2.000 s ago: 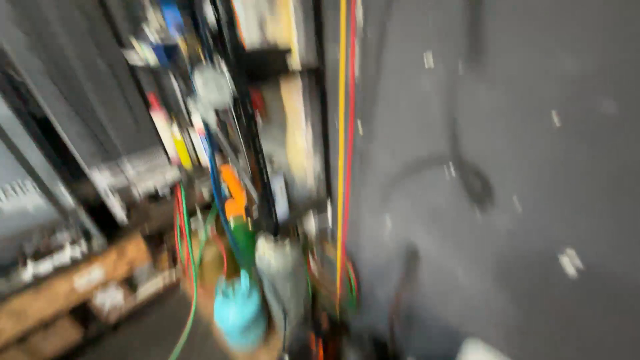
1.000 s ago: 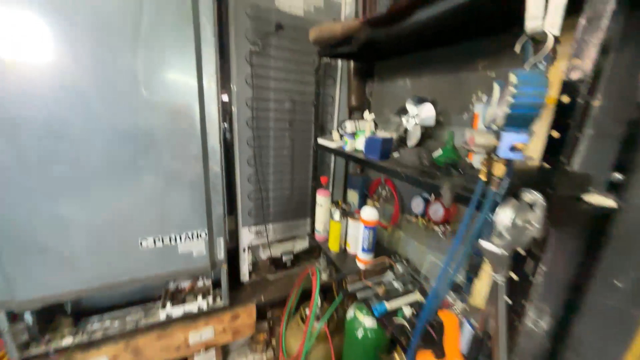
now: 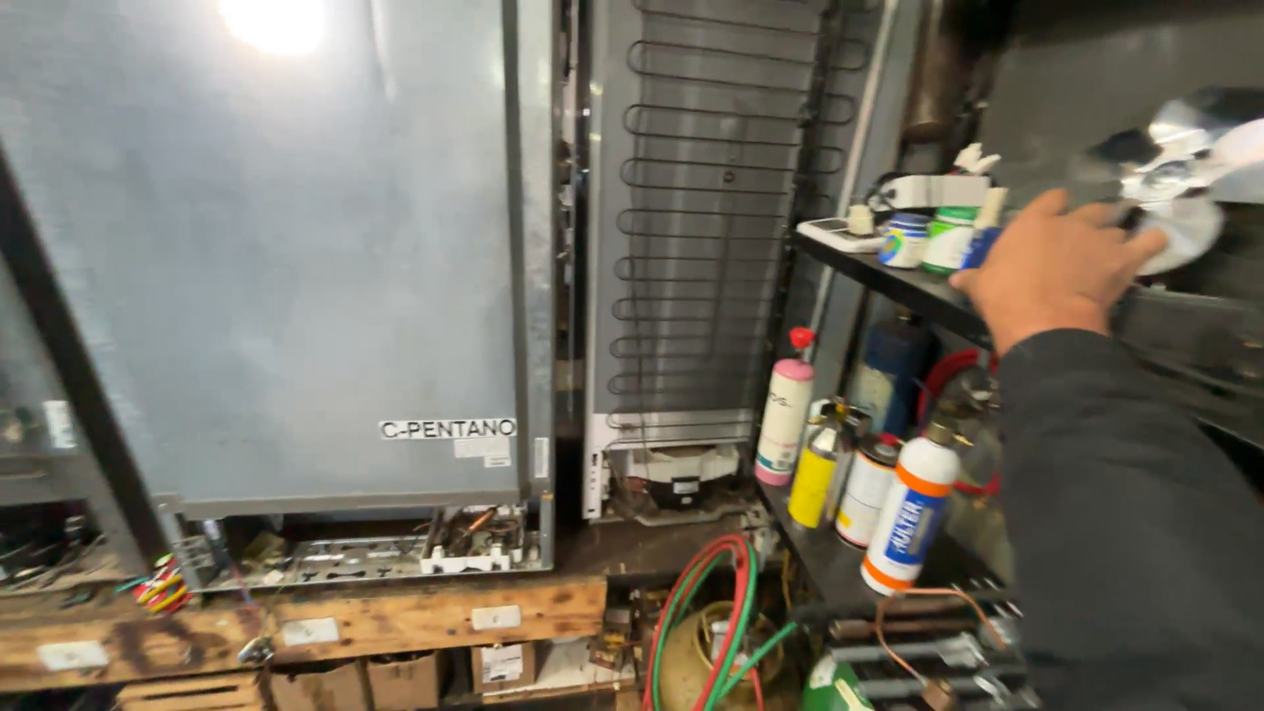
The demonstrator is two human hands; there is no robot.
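Note:
My right hand, in a dark sleeve, reaches over the upper black shelf with its fingers spread. It is right in front of a small blue box, partly hidden by the hand; whether they touch cannot be told. Left of the box stand a green-and-white tub and a blue-and-white tub. A shiny metal fan blade is just behind and right of the fingers. No object shows in the hand. My left hand is out of view.
Several gas canisters stand on the lower shelf, among them a white-and-orange one and a pink one. Red and green hoses hang below. A refrigerator back with condenser coils and a grey cabinet panel stand left, above a wooden beam.
My right hand has come into view at the upper shelf, where none showed one second ago. The view has swung left, away from the dark wall.

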